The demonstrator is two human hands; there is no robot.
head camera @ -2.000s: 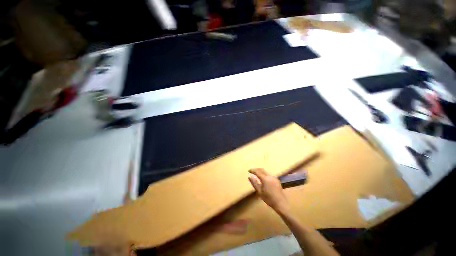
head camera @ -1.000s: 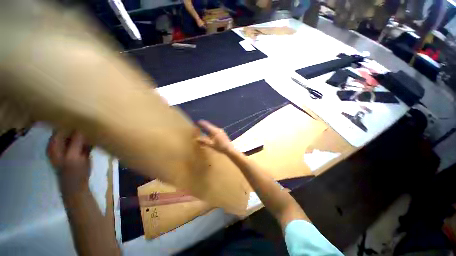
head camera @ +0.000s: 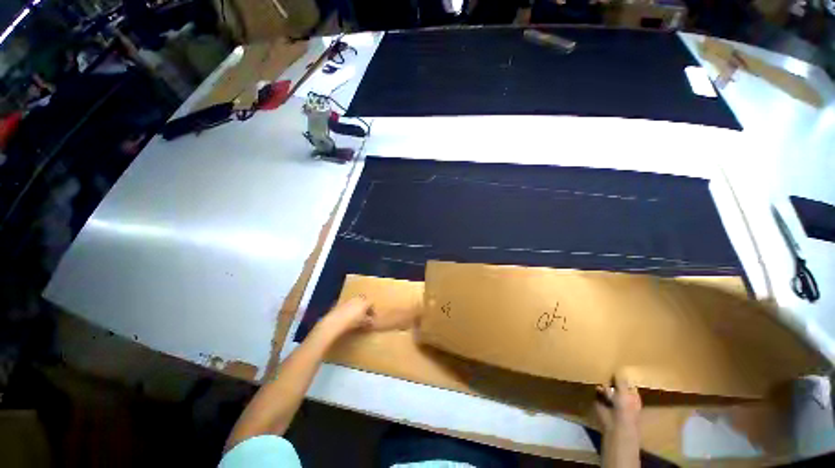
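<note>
A large tan card pattern piece (head camera: 586, 320) with handwritten marks lies raised over another tan pattern piece (head camera: 389, 352) on the near part of the dark cloth (head camera: 549, 215). My right hand (head camera: 623, 395) grips the near edge of the upper pattern. My left hand (head camera: 352, 313) is at the left end of the lower pattern, left of the upper one; its fingers are bent, and whether they hold anything is unclear. Thin white chalk lines outline a long shape on the cloth beyond the patterns.
A second dark cloth (head camera: 531, 78) lies at the back. A grey metal machine (head camera: 322, 128) stands at the back left. Black-handled shears (head camera: 804, 279) and dark fabric (head camera: 815, 218) lie at the right. A small bar (head camera: 549, 40) rests on the back cloth.
The lifted pattern has come down from the upper left to lie low over the other one. My right hand has moved to its near edge. The view has turned left.
</note>
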